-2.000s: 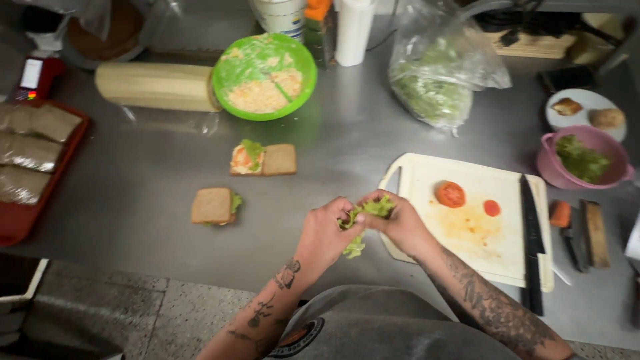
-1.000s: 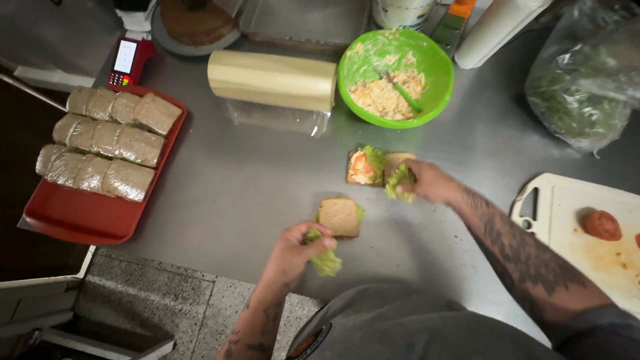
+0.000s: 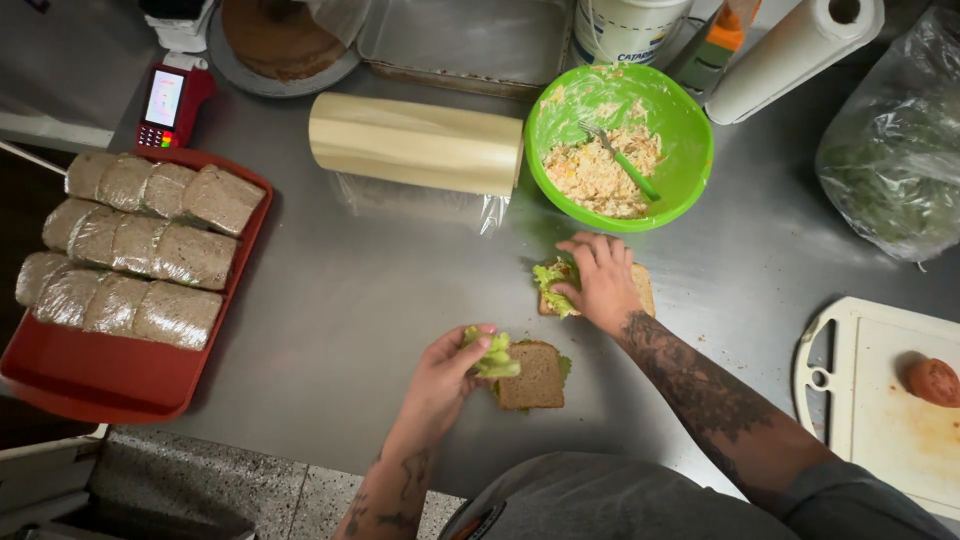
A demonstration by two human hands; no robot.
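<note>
My left hand [image 3: 448, 367] pinches a piece of lettuce [image 3: 495, 355] between thumb and fingers, just left of a closed sandwich [image 3: 532, 376] with green leaf at its edges. My right hand [image 3: 602, 276] is over an open sandwich, its thumb and fingertips on the lettuce [image 3: 556, 283] that covers the filling. A bare bread slice [image 3: 643, 289] shows beside it, partly hidden by that hand. Above the hands stands a green bowl [image 3: 697, 169] of shredded filling with a green-handled fork [image 3: 636, 175] in it.
At left, a red tray [image 3: 135, 375] bears several wrapped sandwiches [image 3: 196, 256], near a card terminal [image 3: 169, 105]. A plastic film roll [image 3: 416, 142] lies left of the bowl. Behind are a metal baking pan [image 3: 465, 41], a white bucket [image 3: 626, 30] and a paper roll [image 3: 787, 60]. Right: bagged greens [image 3: 896, 157], a cutting board [image 3: 885, 442], a tomato piece [image 3: 935, 381].
Two seconds ago both hands held lettuce together near the cutting board; they are now apart. The right hand has moved its lettuce onto the open sandwich. The view has shifted left.
</note>
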